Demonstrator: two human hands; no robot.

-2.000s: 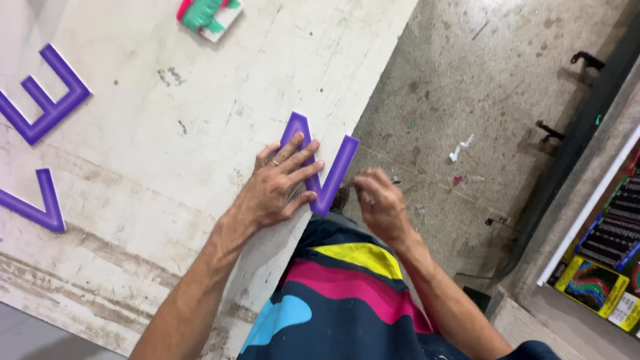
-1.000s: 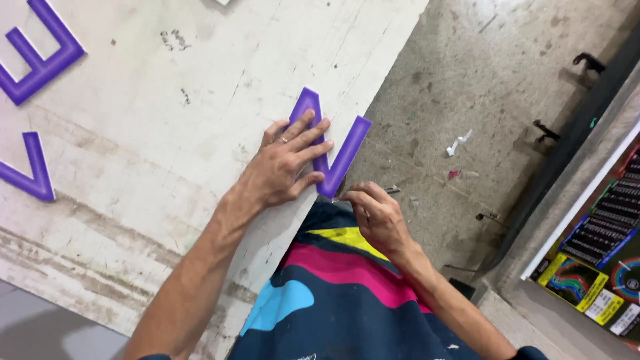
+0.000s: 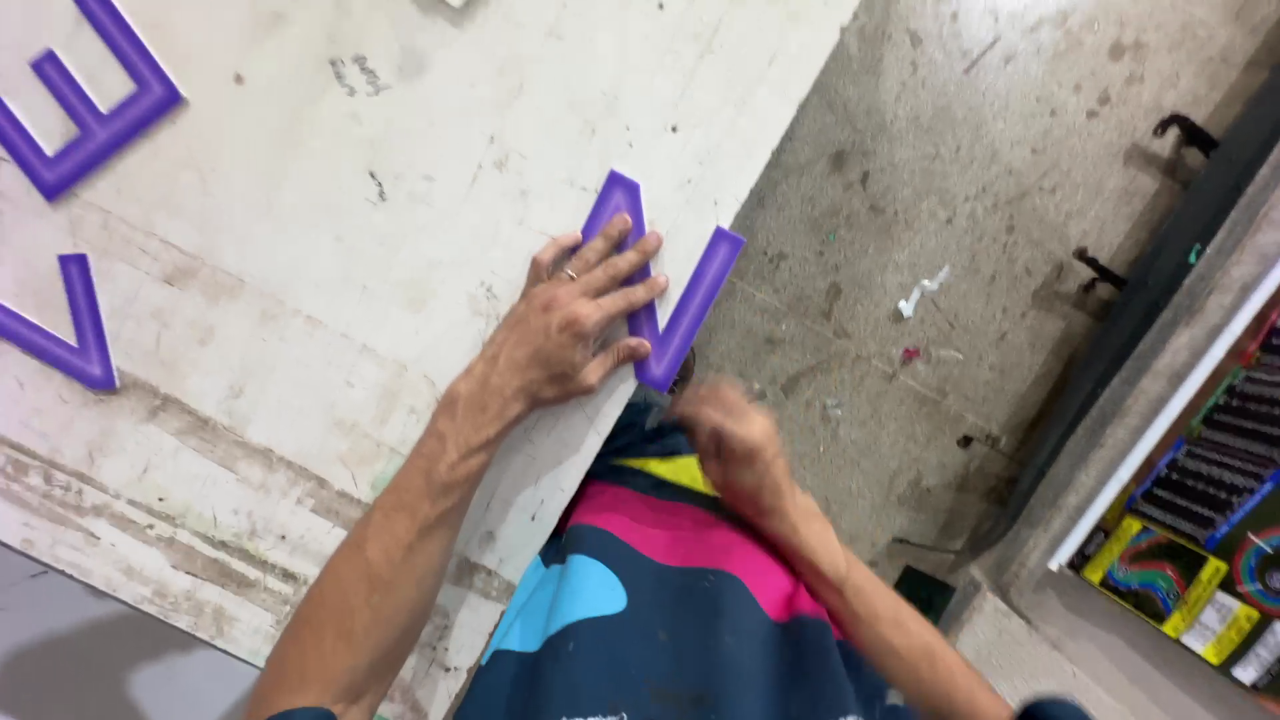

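A purple letter N [image 3: 697, 300] with pale edges lies at the table's edge, its lower corner and right arm sticking out over the side. My left hand [image 3: 590, 310], a ring on one finger, presses flat on its left part with the fingers spread. Just below the letter's lower corner is my right hand [image 3: 730, 440], blurred, fingers curled; whether it holds something small cannot be made out. Farther left on the table lie a purple letter E [image 3: 95, 125] and a purple V-shaped letter [image 3: 90, 340], partly cut off by the view.
The white, scuffed table [image 3: 420, 180] ends in a slanting edge beside my body. Beyond it is a stained concrete floor [image 3: 840, 270] with white scraps [image 3: 922, 292]. On the right, dark hooks [image 3: 1185, 132] stick out from a dark beam, beside a case of colourful printed items [image 3: 1215, 480].
The right hand has moved about near the letter's lower corner, close to it one second ago and a little lower right now. The left hand still presses on the letter.
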